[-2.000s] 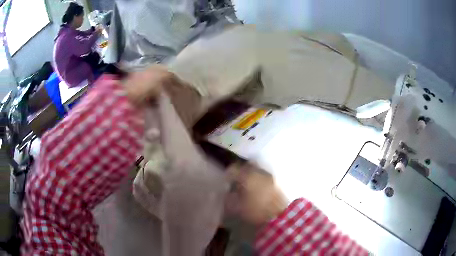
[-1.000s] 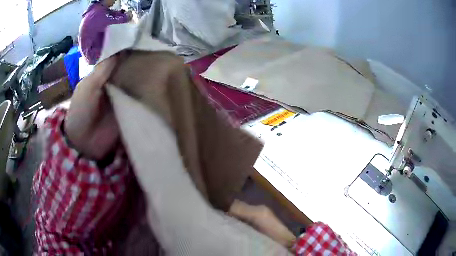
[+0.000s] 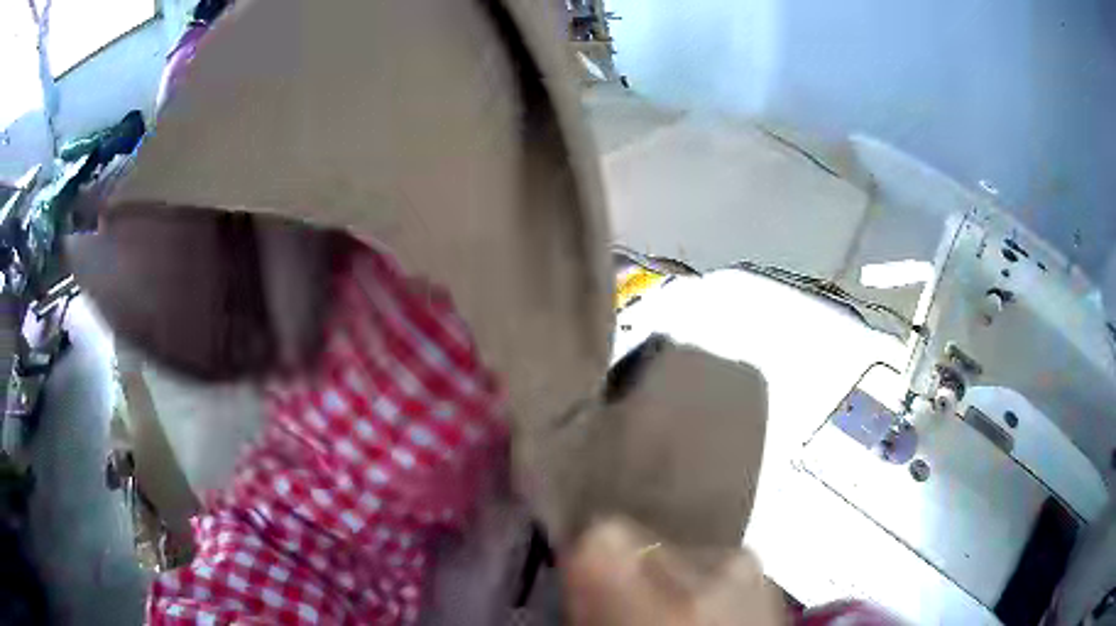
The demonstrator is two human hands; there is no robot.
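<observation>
A large beige garment panel (image 3: 404, 135) is raised in front of me and fills the upper left and centre. It is blurred, with a dark edge line, and its browner side shows at the left. My left arm in a red checked sleeve reaches up behind it; my left hand is hidden by the cloth. My right hand (image 3: 673, 581) is at the bottom centre, blurred and partly cut off by the picture's edge. It holds the lower part of the panel, beside a flap of cloth that hangs over the table's edge area.
The white sewing machine (image 3: 1022, 330) stands at the right, its needle area (image 3: 902, 428) above the white bed (image 3: 906, 514). More beige cloth (image 3: 722, 184) lies at the back of the table, with a white label (image 3: 896, 273). A person's purple sleeve shows at the upper left.
The panel has been lifted and spread higher, now covering my left hand, the maroon material and most of the seated person. My right hand has moved slightly lower, still at the cloth.
</observation>
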